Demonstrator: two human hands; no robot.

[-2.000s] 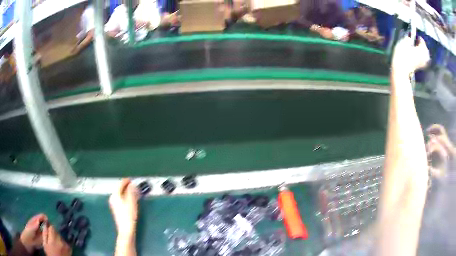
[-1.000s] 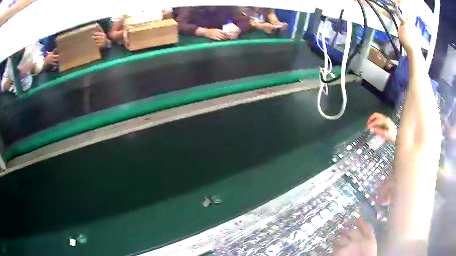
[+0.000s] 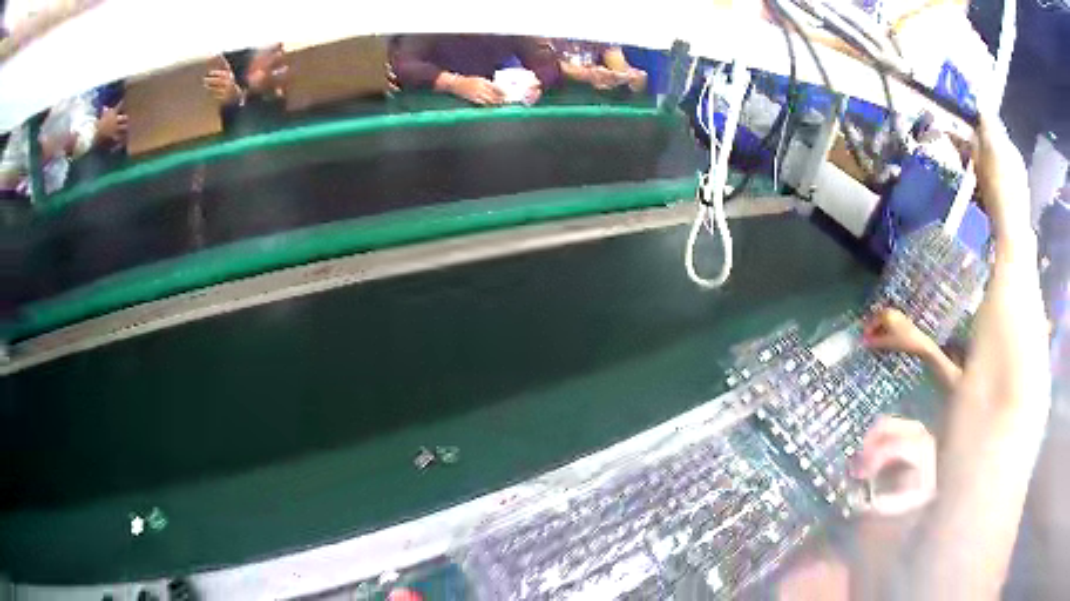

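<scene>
My right forearm [image 3: 997, 364] reaches up along the right side to the overhead white frame. The hand at its top is blurred and merges with the frame, so its grip cannot be told. My left hand is out of the picture. Clear trays with grids of shiny pockets lie at the lower right: a near tray [image 3: 634, 522], a middle tray [image 3: 810, 405] and a far tray [image 3: 933, 282]. A small orange-red end [image 3: 405, 595] shows at the bottom edge, cut off.
Another person's hands [image 3: 898, 464] [image 3: 894, 331] are near the trays. A white looped cable [image 3: 709, 252] hangs over the dark green belt [image 3: 387, 376]. Small bits [image 3: 425, 458] lie on the belt. Across it, people hold brown cartons [image 3: 174, 108]. A white rail [image 3: 352, 558] edges the bench.
The view has swung right, bringing more trays in and taking my left hand, the black parts heap and most of the orange-red handle out. My right arm stays raised.
</scene>
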